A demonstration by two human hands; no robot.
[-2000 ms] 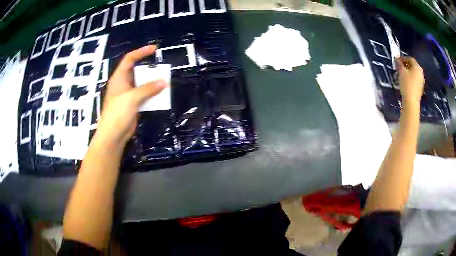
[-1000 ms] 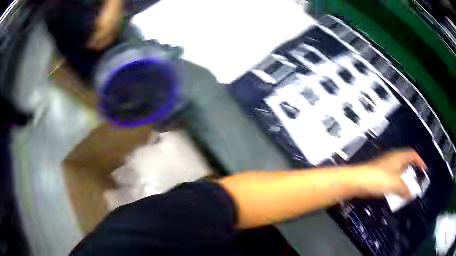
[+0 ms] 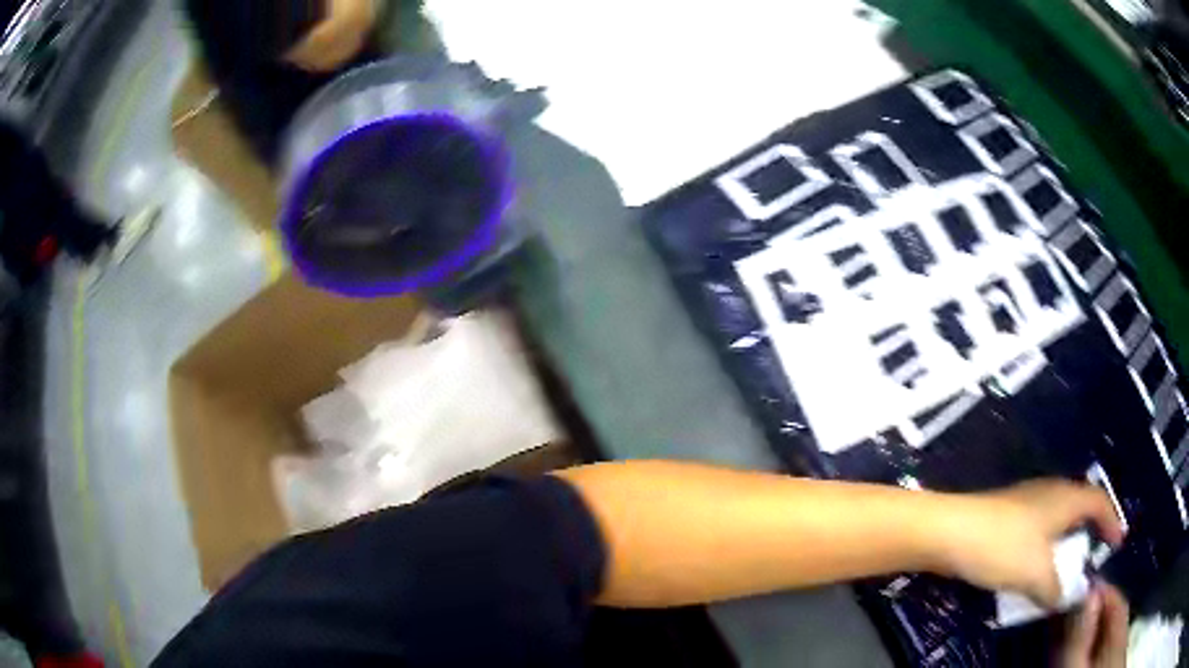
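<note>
My left hand [image 3: 1043,529] reaches in at the lower right, over the black parts tray [image 3: 1004,450]. Its fingers are closed on a small white release liner [image 3: 1069,572]. Fingertips of my right hand [image 3: 1102,633] show at the bottom right and meet the liner's lower right side. The rest of my right hand is cut off, and its grip cannot be told. A white adhesive sheet [image 3: 815,379] with rectangular cutouts lies tilted on the tray. White screen adhesive frames [image 3: 769,180] show on black housings around it.
A round fan with a purple-blue rim [image 3: 502,215] stands at the bench edge [image 3: 613,307]. Large white sheets [image 3: 652,91] lie beyond the tray. Below is a brown carton [image 3: 215,437] holding white scraps [image 3: 424,418]. Part of another person [image 3: 339,33] shows at top left.
The view has swung left from the bench front to the fan and carton. My right hand, earlier out at the right-hand tray, now shows its fingertips beside my left hand.
</note>
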